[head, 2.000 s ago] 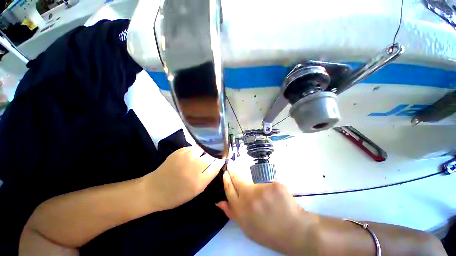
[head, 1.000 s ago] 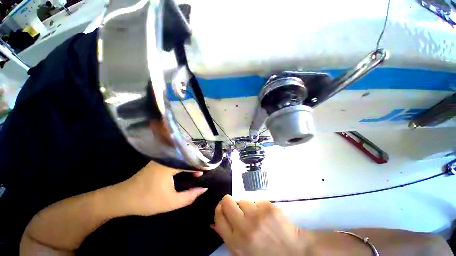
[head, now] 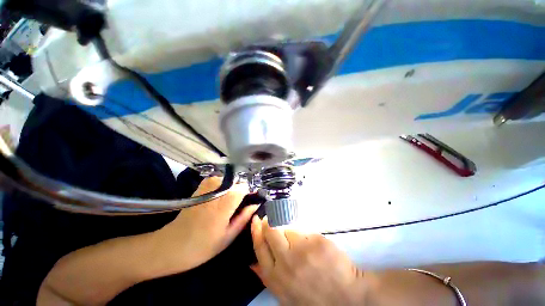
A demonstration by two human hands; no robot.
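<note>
The black garment (head: pixel 89 155) lies heaped at the left and runs under both my hands to the sewing area of the white machine head (head: pixel 370 89). My left hand (head: pixel 200 224) lies on the cloth just left of the needle area, its fingertips partly hidden behind the curved metal guard. My right hand (head: pixel 308 260) pinches the garment's edge just below the ribbed grey tension knob (head: pixel 281 212). The needle and presser foot are largely hidden behind the tension parts.
Red and silver thread snips (head: pixel 439 155) lie on the machine bed at the right. A smooth grey-white dial (head: pixel 258 128) juts out above my hands. The shiny curved guard (head: pixel 119 203) crosses the left side. A thin bent metal rod (head: pixel 18 86) stands at the far left.
The view has moved closer to the machine head, and the guard and dial appear further left. My right hand has moved up to the edge near the needle, and my left fingers are closer to it.
</note>
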